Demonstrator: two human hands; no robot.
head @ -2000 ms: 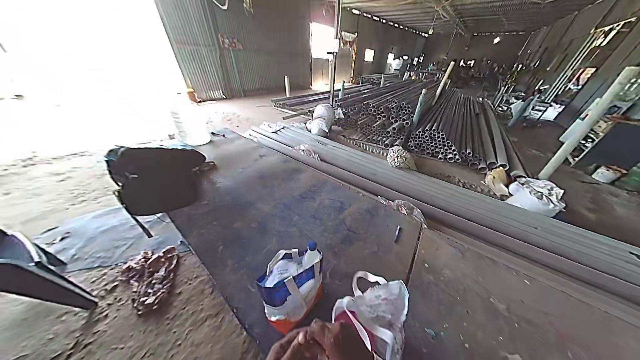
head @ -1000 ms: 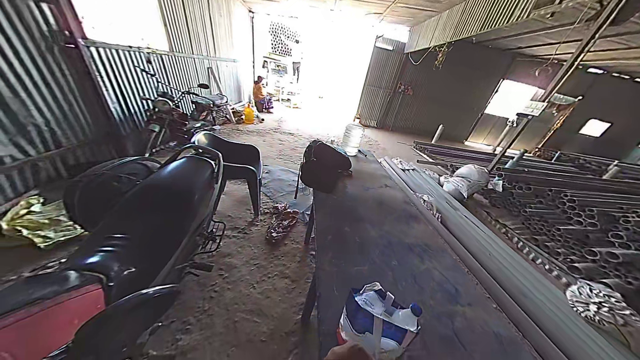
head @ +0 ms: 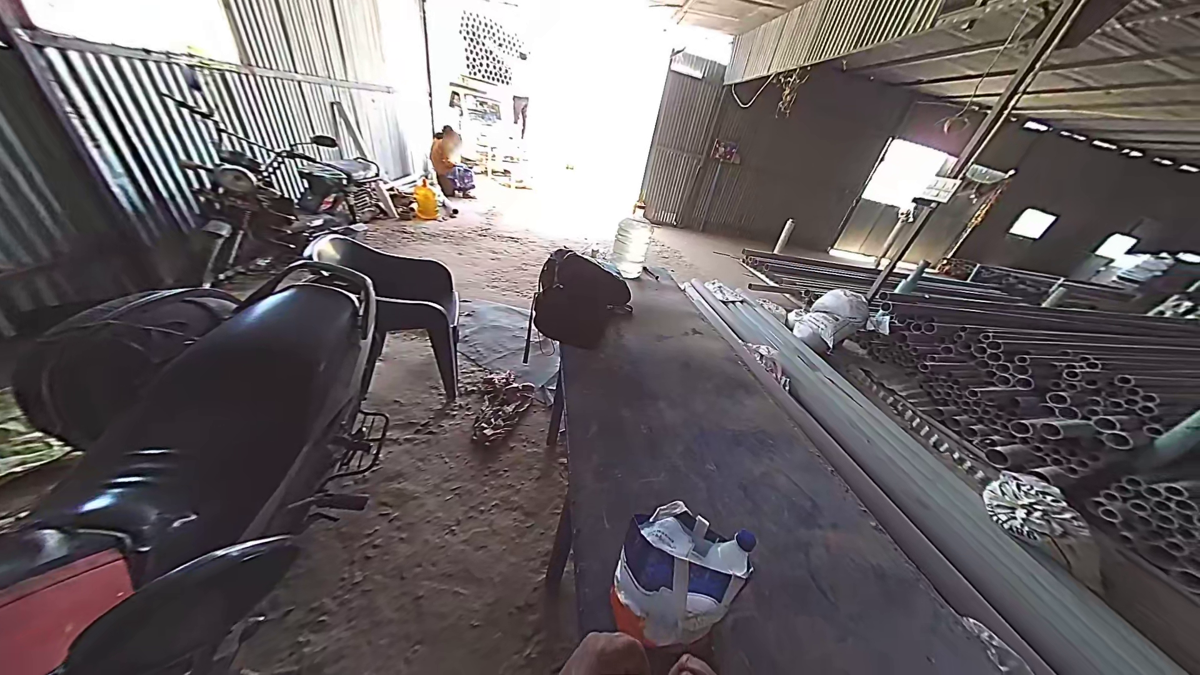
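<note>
At the bottom edge of the head view, just below a carry bag, show small cut-off parts of what look like my left hand [head: 605, 654] and my right hand [head: 692, 665]. Their fingers are mostly out of frame, so what they hold cannot be told. The blue, white and orange bag [head: 679, 586] stands on the near end of a long dark table [head: 694, 422]. A white bottle with a blue cap [head: 731, 553] sticks out of it. On the table's far end sits a black backpack [head: 577, 300], with a large clear water jar [head: 633, 246] behind it.
A motorcycle with a black seat [head: 234, 394] stands at left, near a dark plastic chair [head: 403, 286]. Long grey pipes [head: 844, 450] run along the table's right side, with stacked pipes [head: 1031, 384] beyond. A person [head: 448, 159] sits low near the bright entrance, beside a yellow container [head: 426, 200].
The view has swung far to the left since the earliest frame, bringing in the motorcycle. The white plastic bag beside the carry bag then is out of view. Less of my hands shows.
</note>
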